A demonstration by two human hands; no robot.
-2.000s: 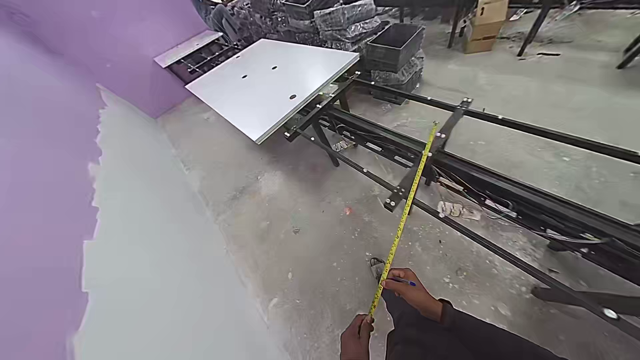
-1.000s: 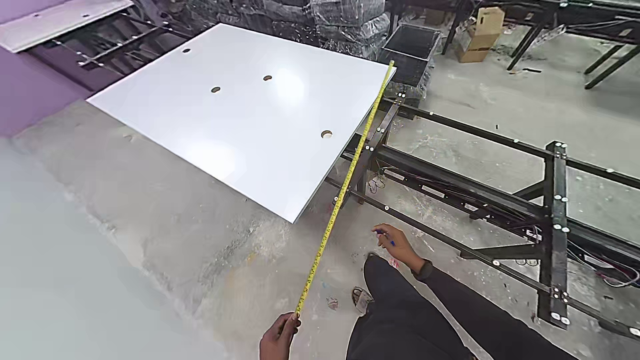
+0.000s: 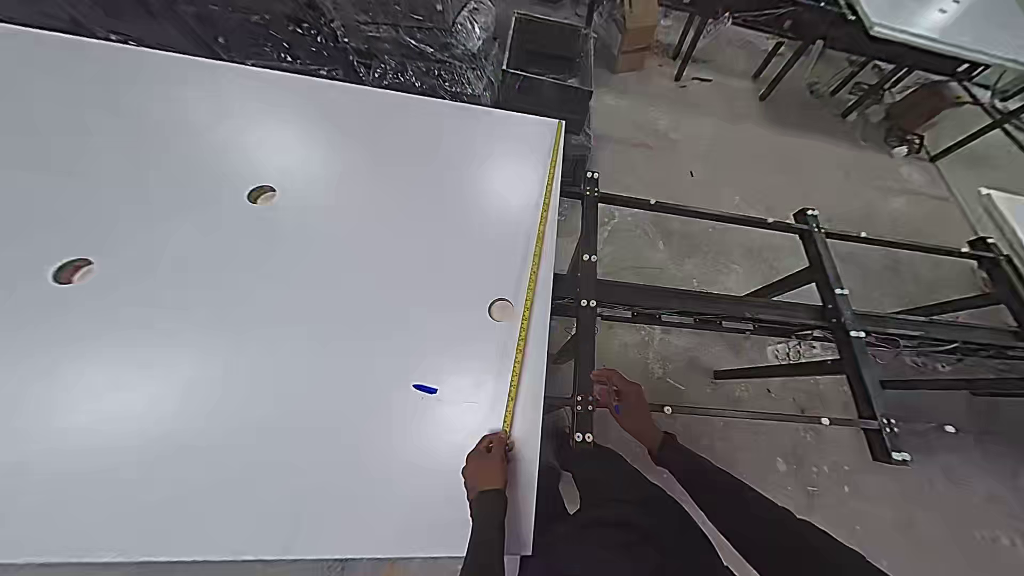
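A yellow measuring tape (image 3: 531,288) runs along the right edge of a white tabletop board (image 3: 320,336), its far end at the board's far right corner. My left hand (image 3: 486,466) pinches the tape's near end over the board. To the right, my right hand (image 3: 626,402) is beside a black metal crossbar (image 3: 586,344), with a slim pen (image 3: 616,406) between its fingers. A blue pen cap (image 3: 425,390) lies on the board, left of the tape. Round holes pierce the board, one of them (image 3: 501,310) close to the tape.
A black metal desk frame (image 3: 720,300) with crossbars extends right from the board. Behind it stand a black crate (image 3: 548,56), plastic-wrapped items (image 3: 416,48) and a cardboard box (image 3: 638,32). Another white tabletop (image 3: 952,28) is at the top right, above the concrete floor (image 3: 680,144).
The tape, earlier over the open frame, now lies along the board's edge. My left hand has come over the board. The view has swung to the board and moved closer.
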